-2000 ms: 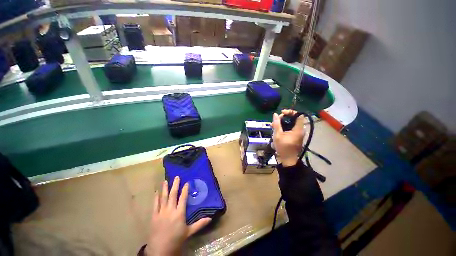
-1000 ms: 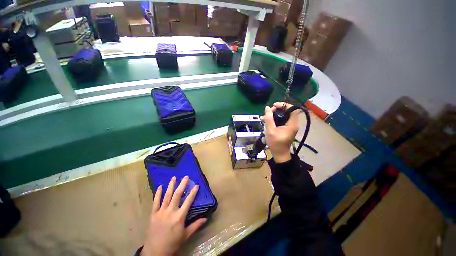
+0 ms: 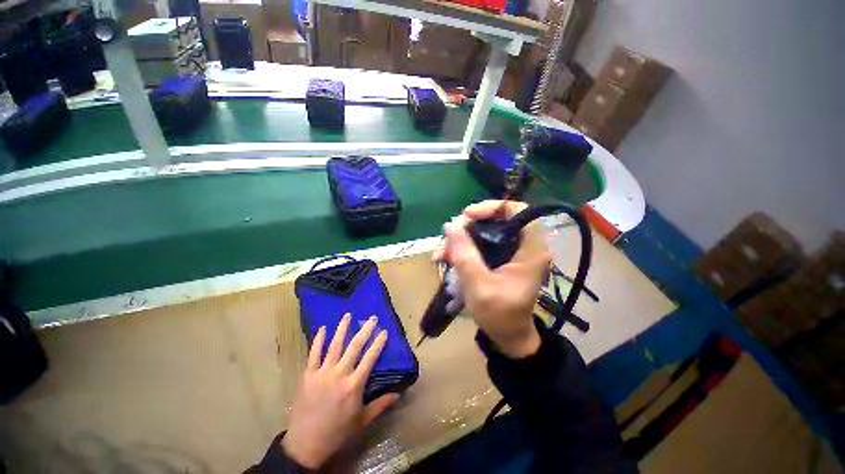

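A portable speaker (image 3: 357,305) with a blue front grille and black casing lies face up on the cardboard bench cover (image 3: 185,370), its thin loop handle at the far end. My left hand (image 3: 338,389) lies spread flat on the lower part of the grille, not gripping. My right hand (image 3: 500,273) is closed around the electric screwdriver (image 3: 443,310), held tilted right of the speaker. Its thin bit points down-left, beside the speaker's right edge; whether it touches anything cannot be told. A thick black cord curves off its top.
The green conveyor belt (image 3: 250,213) carries several blue and black speakers behind the bench. A balancer spring (image 3: 547,83) hangs above my right hand. A dark tool (image 3: 565,310) lies right of it. The screw feeder is largely hidden behind my right hand. A dark shape stands at the left edge.
My right hand has brought the screwdriver from over the feeder leftward and nearer, beside the speaker. My left hand stays on the grille. Speakers on the belt have shifted.
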